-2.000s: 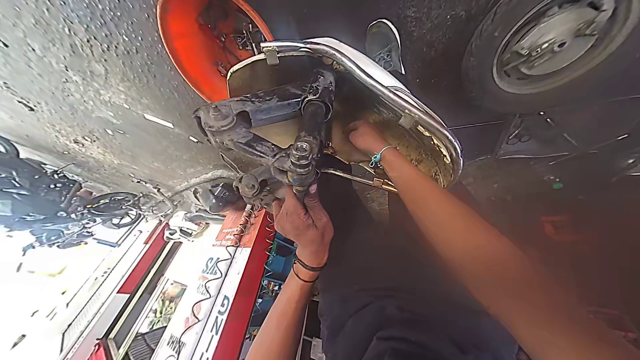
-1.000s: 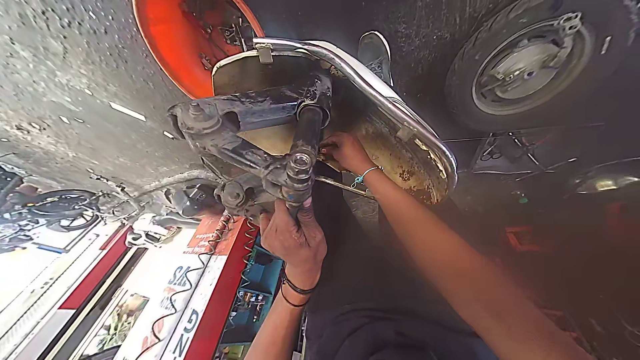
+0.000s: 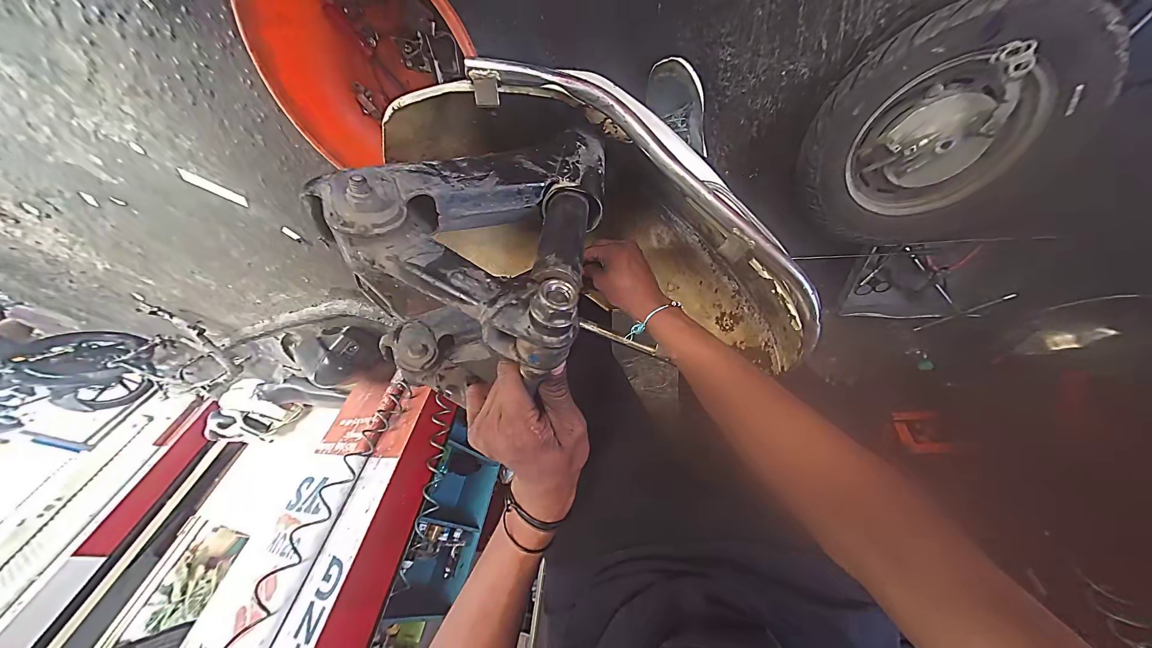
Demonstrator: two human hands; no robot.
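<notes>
A greasy scooter front suspension assembly (image 3: pixel 450 261), with metal arms, a dark tube and a bolt, stands at the centre before a worn fender panel with a chrome rim (image 3: pixel 720 193). My left hand (image 3: pixel 531 423), dark bands at its wrist, grips the assembly's lower end with thumb and fingers below a round bolted joint (image 3: pixel 553 297). My right hand (image 3: pixel 625 274), a turquoise bracelet at its wrist, reaches behind the dark tube (image 3: pixel 562 229). Its fingertips are partly hidden there, so what they touch cannot be told.
An orange basin (image 3: pixel 297 81) with metal parts lies beyond the panel. A scooter wheel with its tyre (image 3: pixel 945 144) lies at upper right, near some tools (image 3: pixel 900 279). At lower left are a coiled cable (image 3: pixel 342 486) and a blue parts tray (image 3: pixel 463 495). A shoe (image 3: pixel 677 99) shows behind the rim.
Both hands stay at the assembly. The right hand's fingers have drawn in closer to the dark tube than two seconds ago. The view has shifted slightly.
</notes>
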